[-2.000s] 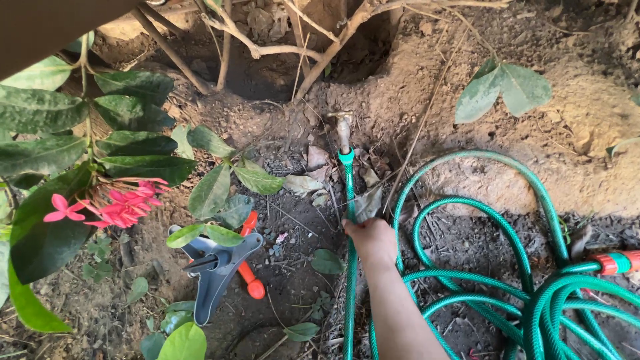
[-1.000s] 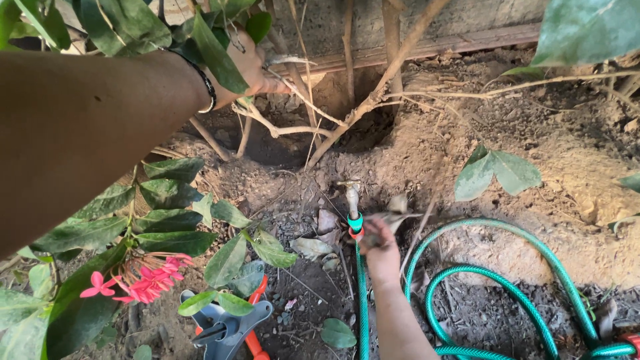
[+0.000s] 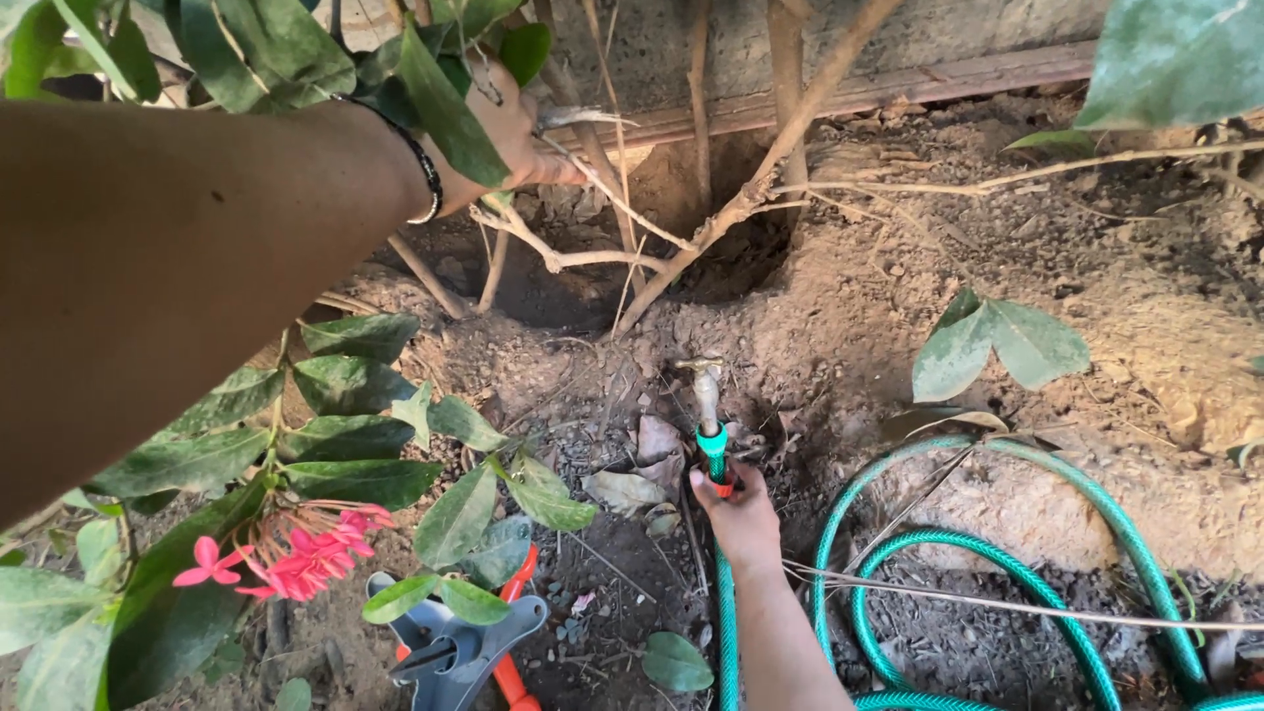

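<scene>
My right hand is closed round an orange collar on the green garden hose, just below the green hose connector. That connector sits at the mouth of a small metal tap low over the soil. At the upper left, my left hand reaches among the shrub's stems, with a dark beaded bracelet on the wrist. Leaves hide part of it, so its grip is unclear; its fingertips are beside a thin stem.
Coils of green hose lie at the right. A grey and orange plastic sprinkler base is at the lower left, near pink flowers. Branches cross above a hollow in the soil, before a wall.
My right hand has moved up the hose to the orange collar near the tap. My left hand, not seen two seconds ago, has come in among the branches. The view has shifted.
</scene>
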